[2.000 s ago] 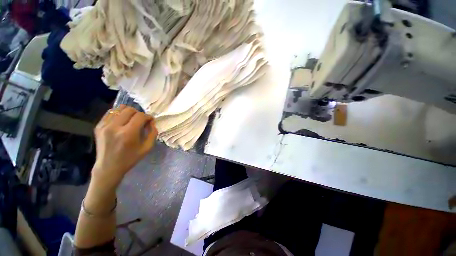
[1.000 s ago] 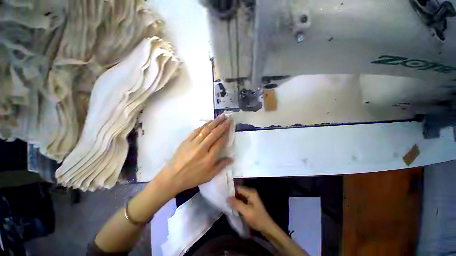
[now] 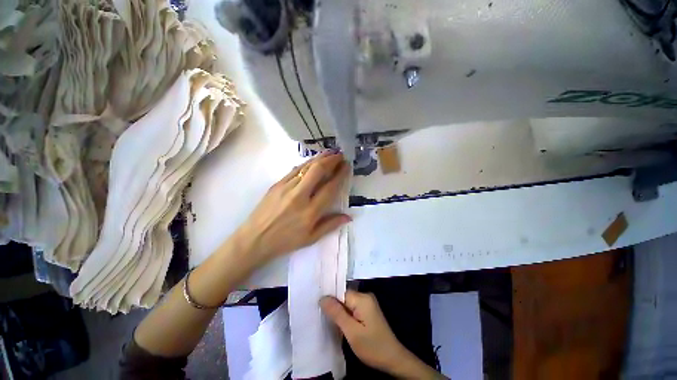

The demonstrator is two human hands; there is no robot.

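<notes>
A white fabric strip (image 3: 318, 319) runs from under the needle area down over the table's front edge. My left hand (image 3: 301, 204) lies flat on its upper part, fingertips close to the presser foot, which they and the machine head mostly hide. My right hand (image 3: 360, 323) grips the strip's right edge below the table edge, thumb on top. The off-white sewing machine head (image 3: 475, 67) stands above, with partly visible green lettering. A fanned bundle of cream cut pieces (image 3: 141, 200) lies at the left.
More ruffled cream layers (image 3: 74, 96) fill the upper left. Other white pieces (image 3: 272, 345) hang low by the lap. Tan patches sit beside the foot (image 3: 389, 159) and at the table's right (image 3: 615, 229). A pale sheet (image 3: 456, 334) is below the table edge.
My left hand has gone from the bundle to the needle area, and my right hand has come into view. Since a second ago, the strip has straightened and its upper end lies closer to the foot.
</notes>
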